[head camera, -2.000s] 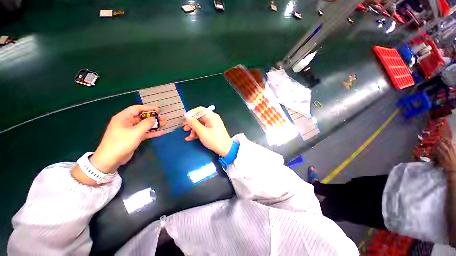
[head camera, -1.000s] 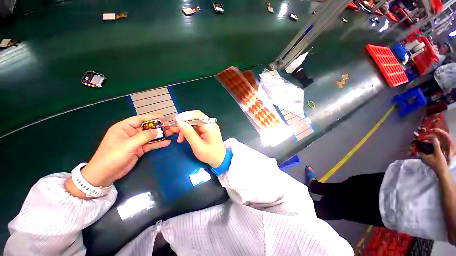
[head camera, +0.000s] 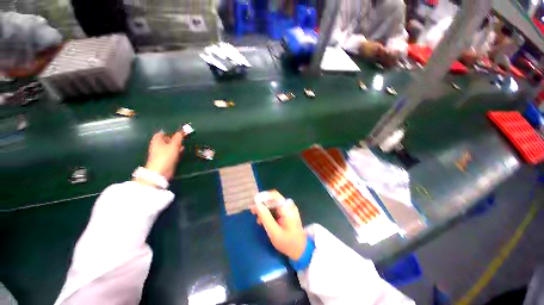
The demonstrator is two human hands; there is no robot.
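My left hand (head camera: 164, 156) is stretched out over the green belt. A small silvery device module (head camera: 188, 128) is at its thumb and fingertips, which look closed on its edge; the view is blurred. My right hand (head camera: 283, 225) is closed around the whitish grip of the tweezers (head camera: 277, 203), beside the beige strip sheet (head camera: 238, 187). The tweezers' tip cannot be made out. The strip sheet lies on a blue liner (head camera: 250, 247) that extends towards me.
Another module (head camera: 205, 152) lies just right of my left hand. Several more are spread along the belt. Orange stickers (head camera: 345, 189) and a crumpled clear bag (head camera: 385, 173) lie right. A metal post (head camera: 411, 95), ridged trays (head camera: 89, 64) and a red tray (head camera: 518, 136) stand beyond.
My left hand has moved from above the strip sheet, forward and left over the belt, with a module at its fingertips. My right hand stays near the strips. The view has tilted up.
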